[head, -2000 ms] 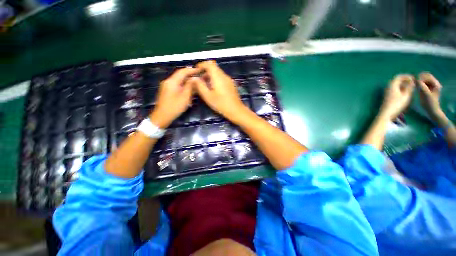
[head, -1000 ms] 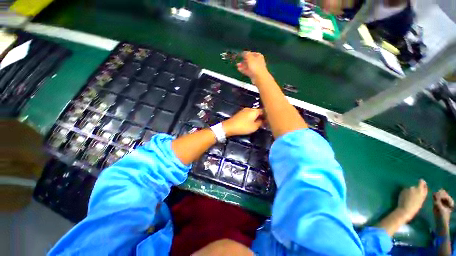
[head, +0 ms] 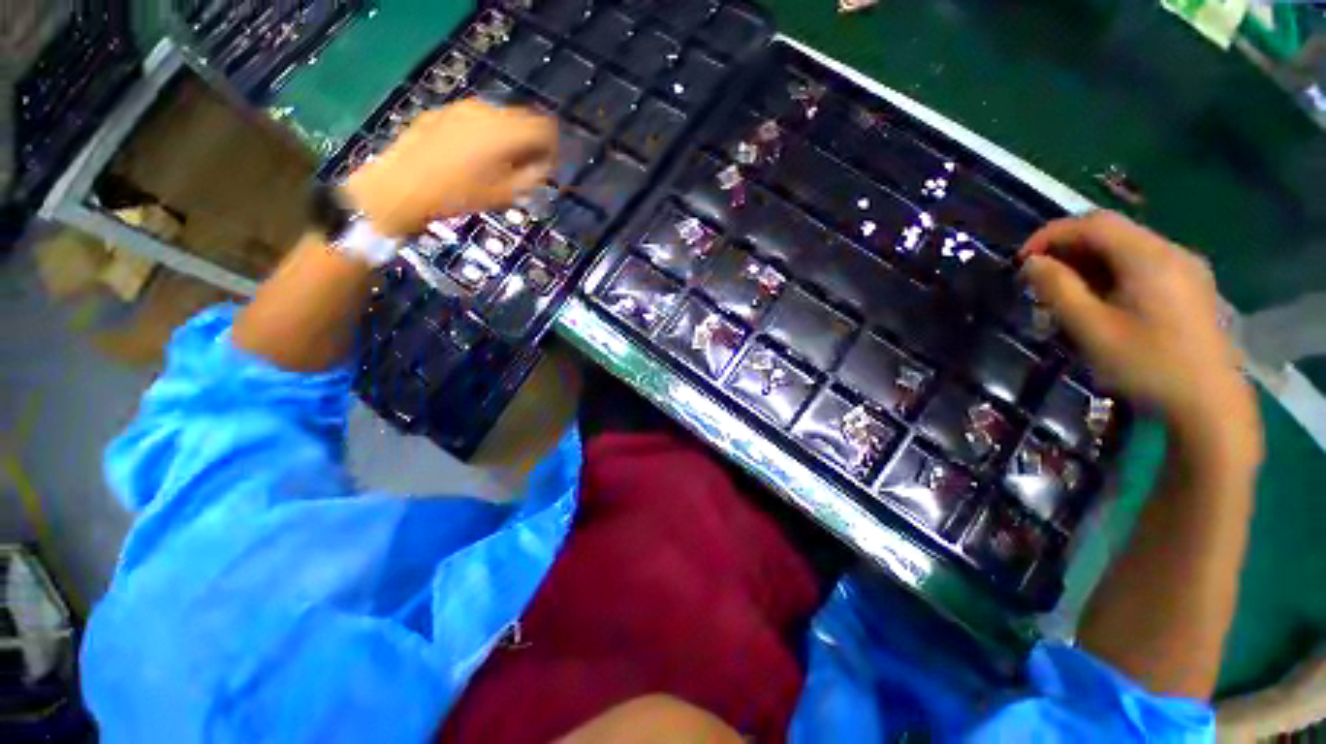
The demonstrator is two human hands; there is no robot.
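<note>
The near black tray [head: 814, 313] lies before me with reddish-silver sub-assemblies [head: 861, 432] in several of its pockets. Small white pieces [head: 916, 230] lie loose in its upper middle. My right hand [head: 1127, 298] is over the tray's right end, fingertips together near its far edge; a small reddish bit shows at the fingertips, too blurred to name. My left hand [head: 463, 163] is over the left black tray [head: 618, 102], fingers curled and blurred; whether it holds something cannot be told. Silvery framed units [head: 487, 250] sit in that tray's pockets just below this hand.
A white rail [head: 931, 119] runs along the far side of the near tray. A small unit [head: 1117, 182] lies on the green belt beyond it. More black trays [head: 444, 381] are under the left tray's near edge. A brown box-like surface [head: 218, 167] stands at the left.
The view has turned and come closer to the trays. My left hand has moved from the near tray to the left tray. My right hand has come back from the belt to the near tray's right end.
</note>
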